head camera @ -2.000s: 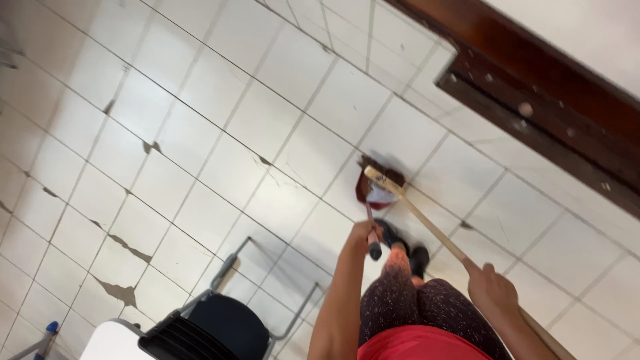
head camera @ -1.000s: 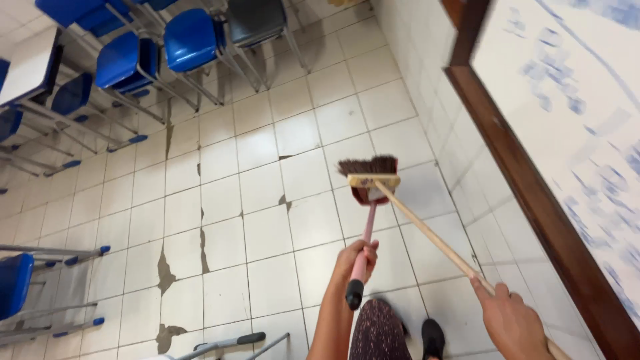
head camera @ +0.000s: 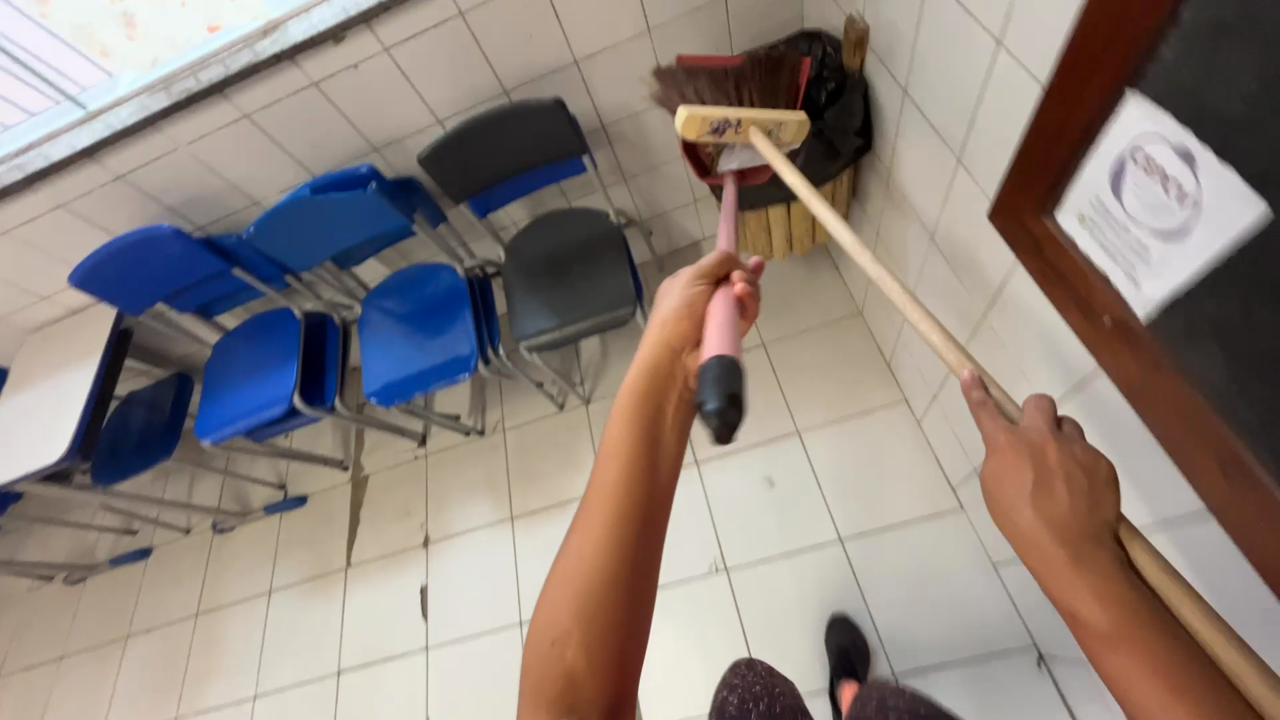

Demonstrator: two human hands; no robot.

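Note:
My left hand point(head camera: 708, 300) grips the pink handle of a red dustpan point(head camera: 698, 165), whose black-tipped end points toward me. Around the wooden stick of a broom point(head camera: 742, 125) my right hand point(head camera: 1045, 480) is closed. The broom's dark bristles lie over the dustpan's pan, and something whitish shows in the pan under the broom head. Both tools are in front of a wooden-slat bin point(head camera: 790, 228) lined with a black plastic bag point(head camera: 848, 120); whether they touch it I cannot tell.
Blue chairs point(head camera: 415, 325) and a dark grey chair point(head camera: 570, 270) line the wall at left, beside a white-topped desk point(head camera: 50, 395). A wood-framed board point(head camera: 1130, 330) with a paper sheet point(head camera: 1160, 205) hangs on the tiled wall at right. My shoe point(head camera: 848, 650) is on the tiled floor.
The view has swung toward the corner, where the slat bin now shows. Both hands have kept hold of the dustpan and broom, carried from over the open floor to the bin.

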